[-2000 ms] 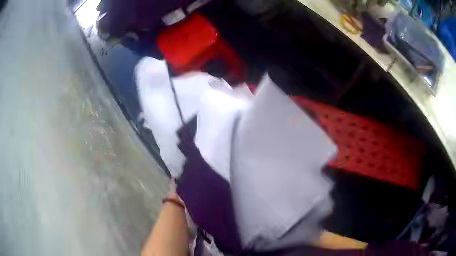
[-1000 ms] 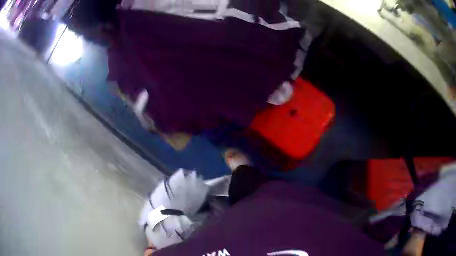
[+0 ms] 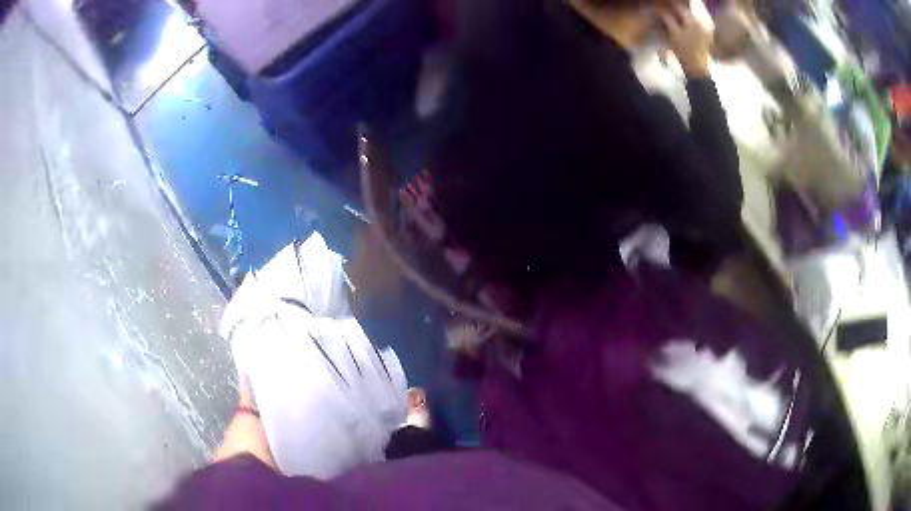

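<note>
A bundle of white pieces (image 3: 315, 374), layered and tied round near its upper end, hangs beside the grey wall at lower left. My left hand (image 3: 246, 397) shows only as a wrist with a red band and a sliver of hand at the bundle's left edge. It holds the bundle; the fingers are hidden behind it. Dark purple fabric with white patches (image 3: 639, 399) fills the lower right, blurred; I cannot tell whether it is carried or worn. My right hand is not in view.
A person in dark clothes (image 3: 569, 130) is close in front, one hand (image 3: 687, 40) over the white table (image 3: 849, 289) at right. A dark blue crate (image 3: 345, 85) with pale contents stands on the blue floor (image 3: 205, 130). The grey wall (image 3: 90, 299) runs along the left.
The view has moved forward along the aisle. The red stool and red crate have left view; the person, table and blue crate now show. The white bundle stands higher; my right hand has left view.
</note>
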